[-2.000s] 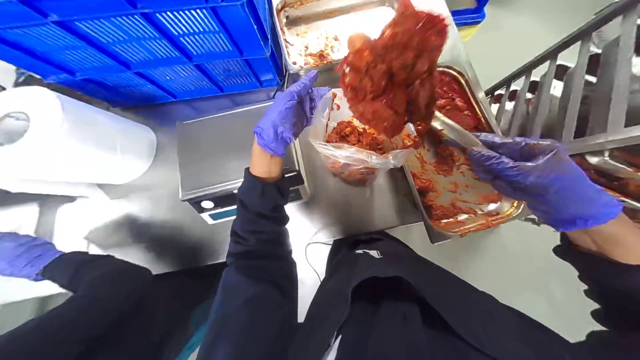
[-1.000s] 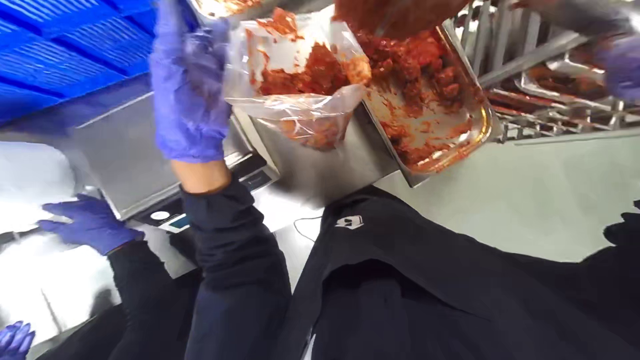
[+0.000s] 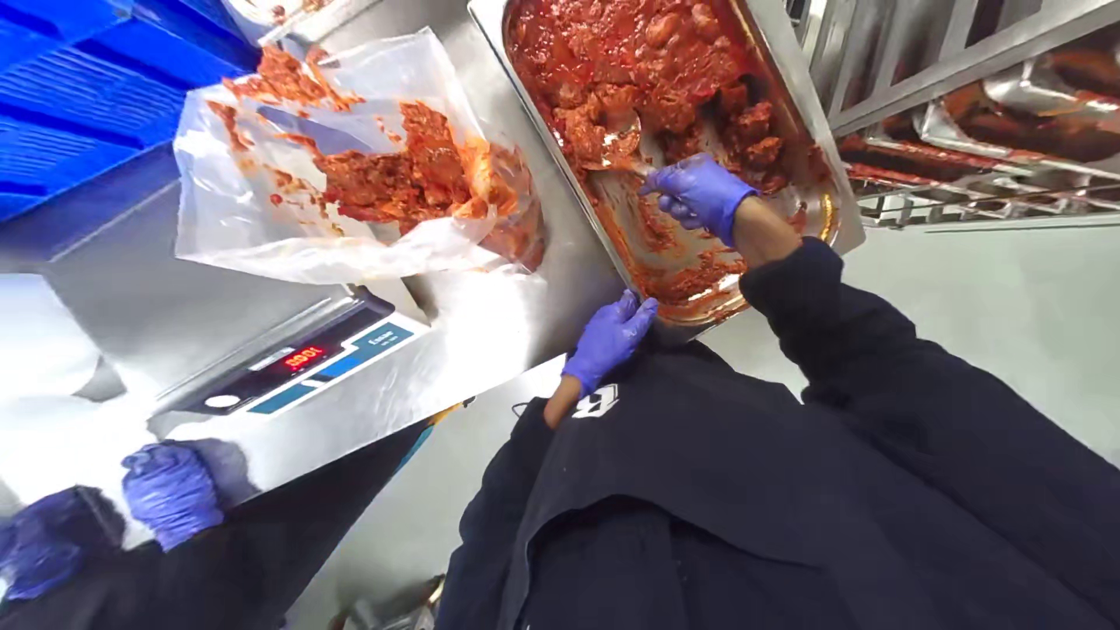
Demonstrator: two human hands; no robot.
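My right hand, in a purple glove, grips the handle of a metal serving spoon whose bowl rests in red sauced meat. The meat lies in a deep steel tray, mostly at its far end; the near end shows smeared sauce. My left hand, gloved too, holds the tray's near left corner. Left of the tray, an open clear plastic bag with red sauced food in it lies on the steel table. Its walls are smeared with sauce.
A digital scale with a lit display stands at the left. Blue plastic crates are beyond it. A co-worker's gloved hands are at the lower left. A metal rack with sauce-covered trays stands at the right.
My left hand has left the bag's side and is now at the tray corner. My right hand has come down into the tray; the heap of meat held up earlier is no longer raised. The view has shifted.
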